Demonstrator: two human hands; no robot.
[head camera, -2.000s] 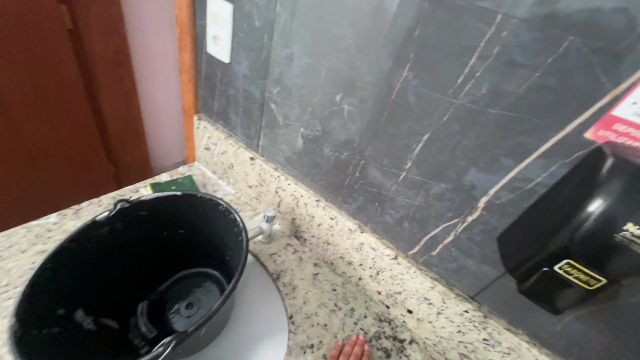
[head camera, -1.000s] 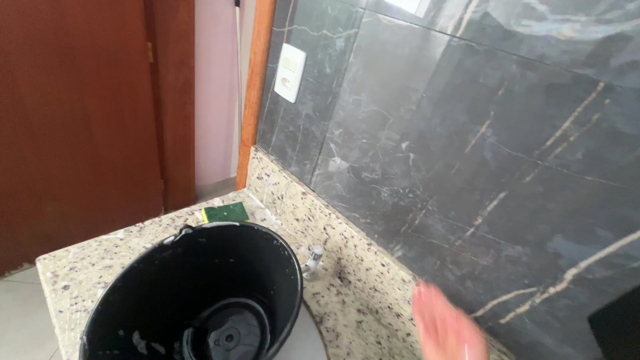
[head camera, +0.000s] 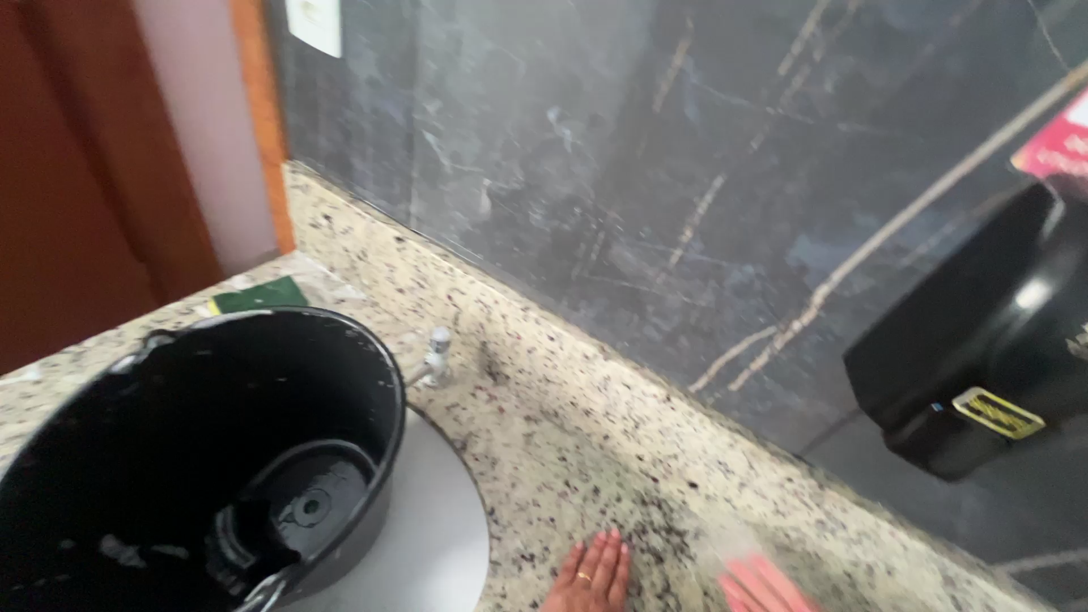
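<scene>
My left hand (head camera: 592, 574), with a ring on one finger, lies palm down on the speckled granite counter (head camera: 544, 459), right of the white sink basin (head camera: 433, 518). Blurred at the bottom edge, my right hand (head camera: 765, 585) is over the counter near the backsplash, its fingers stretched out; whether it covers anything is unclear. A black plastic bucket (head camera: 195, 399) stands tilted in the basin, with whitish marks inside. Behind its rim is a small metal faucet (head camera: 435, 357). The green and yellow scouring sponge (head camera: 262, 293) lies on the counter behind the bucket.
A granite backsplash (head camera: 527, 323) runs below the dark marble-look wall (head camera: 552, 153). On that wall are a black dispenser (head camera: 960, 357) at the right and a white outlet plate (head camera: 316, 25) at the upper left. A reddish-brown wooden door (head camera: 68, 187) is at the far left.
One second ago a single blurred hand showed, raised beside the backsplash; now both hands show low at the counter. The view has swung right and closer, bringing the dispenser back in.
</scene>
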